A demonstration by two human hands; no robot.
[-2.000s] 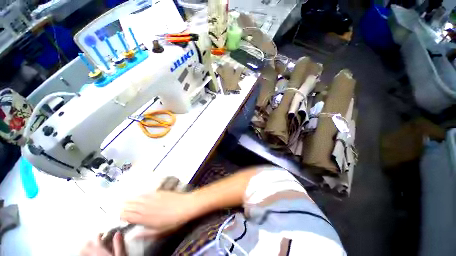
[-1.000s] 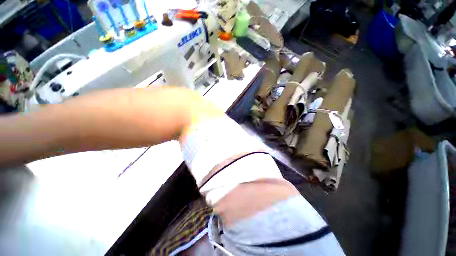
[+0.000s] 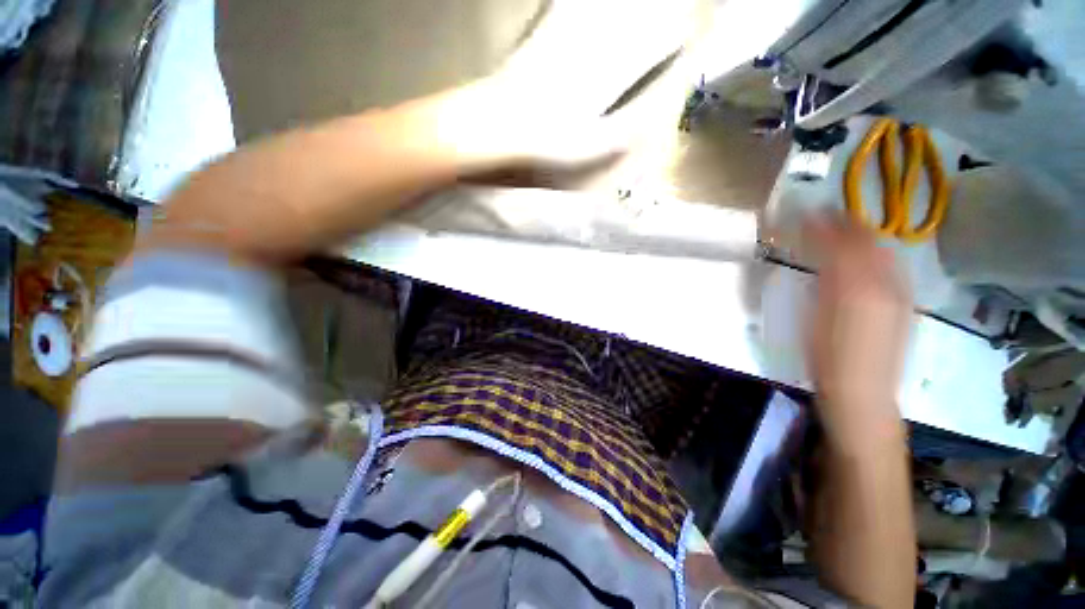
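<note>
A khaki garment panel (image 3: 357, 60) lies across the table, whitish under glare, with a dark slit (image 3: 643, 83) in it near the needle area. My left hand (image 3: 541, 137) is over the panel, washed out by glare; its fingers point towards the machine. My right hand (image 3: 859, 268) is strongly blurred at the table's front part, just below the scissors; its fingers and any hold are unclear. The yellow-orange scissors (image 3: 895, 179) lie on the machine bed. The presser foot area (image 3: 815, 149) is left of the scissors, with khaki cloth beside it.
The white sewing machine (image 3: 904, 54) fills the top right. The table's front edge (image 3: 571, 286) runs below my hands, above a checked apron (image 3: 535, 416). A white and yellow pen-like item (image 3: 434, 547) hangs at the shirt. Bundled pieces (image 3: 988, 541) are at the lower right.
The view has swung left and down, so the panel, apron and both arms now show. My right arm no longer reaches across to the left; its hand is near the scissors.
</note>
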